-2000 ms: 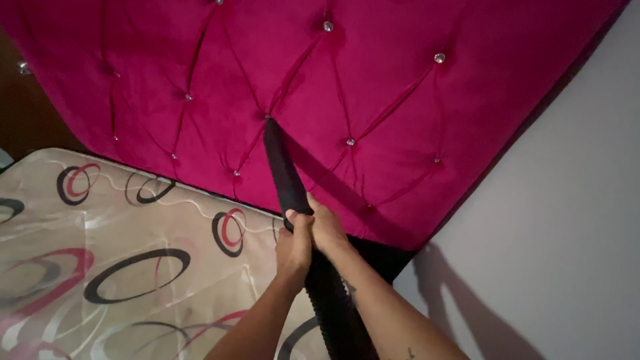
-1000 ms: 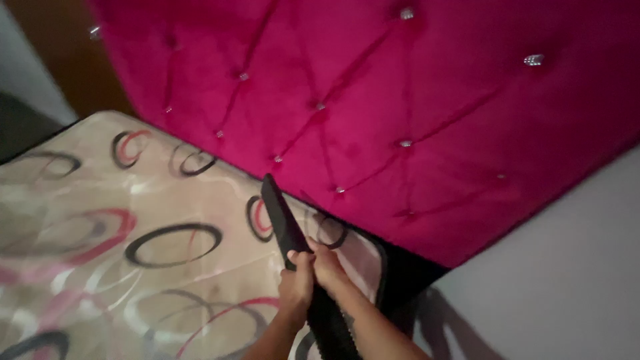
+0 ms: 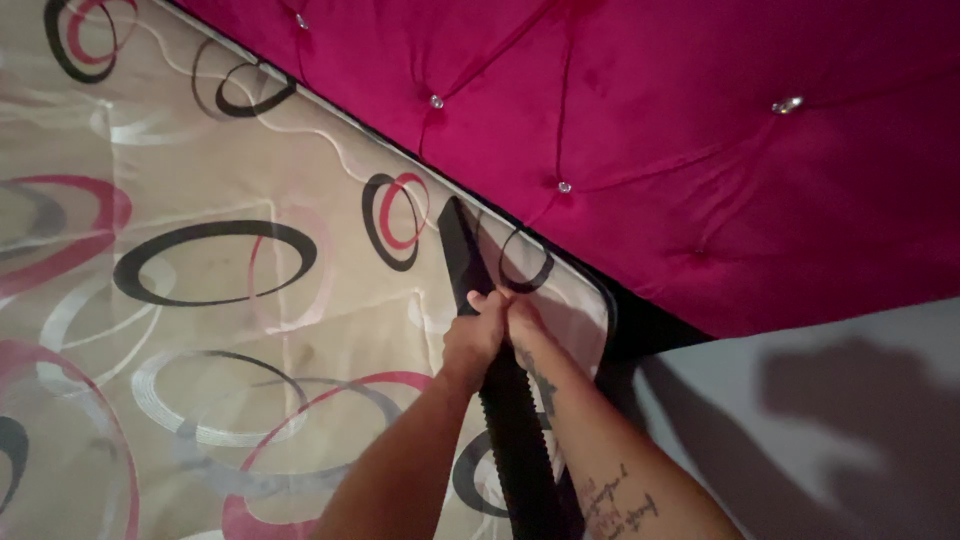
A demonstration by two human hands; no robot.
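Observation:
My left hand (image 3: 474,334) and my right hand (image 3: 523,319) are side by side, closed around a long black object (image 3: 461,255) with a narrow tip and ridged edges lower down. What it is exactly I cannot tell; it could be a flat tube or strap. Its tip lies over the patterned mattress (image 3: 360,322), near the mattress edge by the pink tufted headboard (image 3: 637,150). The lower part runs between my forearms and out of view at the bottom.
Crystal-like buttons (image 3: 564,187) dot the headboard. A pale wall (image 3: 810,435) with dark shadows on it stands at the right. Between the mattress corner and the wall is a dark gap (image 3: 626,382).
The tip of the black object showed against the headboard two seconds ago; now it shows over the mattress. Both hands have kept their hold. The view has shifted closer to the mattress corner.

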